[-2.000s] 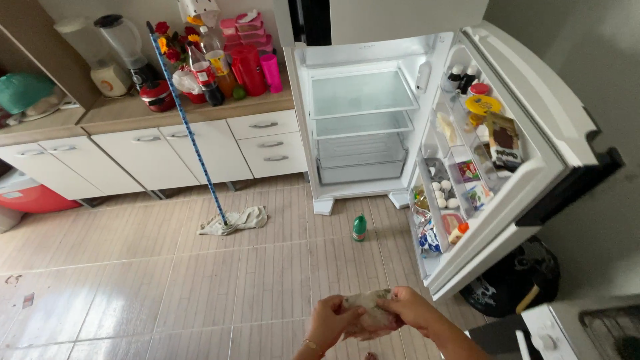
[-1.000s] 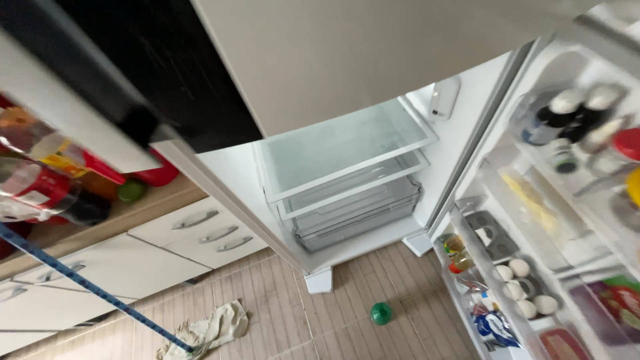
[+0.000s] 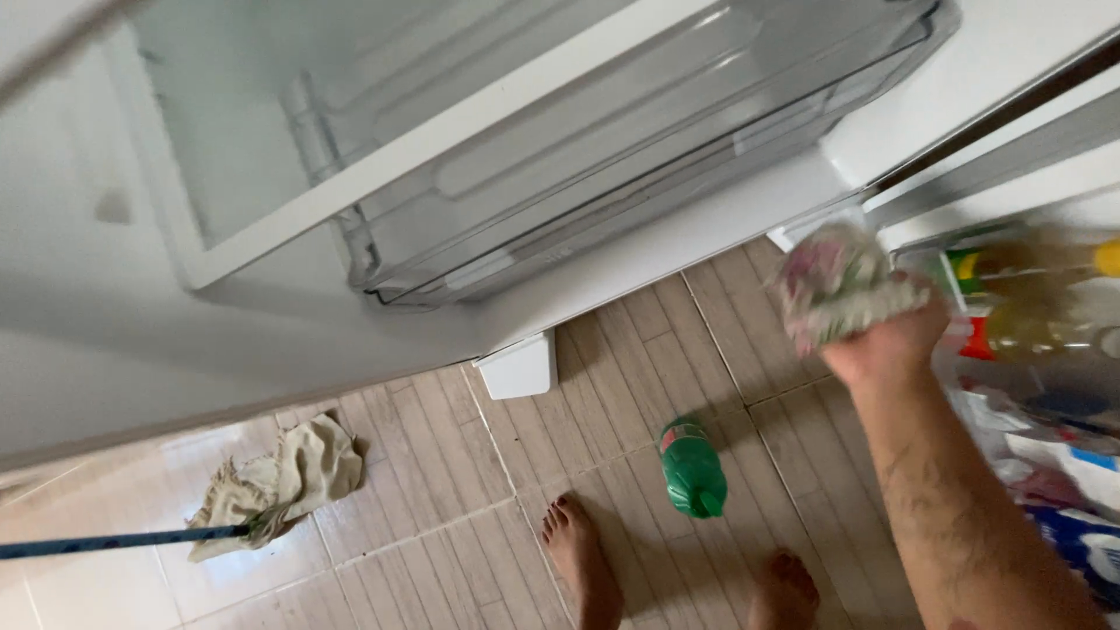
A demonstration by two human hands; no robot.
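My right hand (image 3: 892, 328) grips a bunched, damp-looking cloth (image 3: 831, 284) with pink and green patches, both somewhat blurred. It is held in front of the lower part of the open refrigerator door, near the cabinet's bottom right corner. Left of it, the refrigerator's clear drawer (image 3: 542, 184) sits under a white-framed glass shelf (image 3: 437, 144). A green plastic bottle (image 3: 693, 468) stands on the floor below the refrigerator. My left hand is out of view.
Bottles (image 3: 1041, 337) and packages fill the door shelves at the right. A rag (image 3: 306, 468) lies on the tiled floor under a blue pole (image 3: 122, 542). My bare feet (image 3: 582, 560) are near the green bottle, beside the refrigerator's white foot (image 3: 521, 366).
Two seconds ago both hands held the cloth; now only my right hand shows, gripping it by the refrigerator door. The view has moved much closer to the refrigerator and floor.
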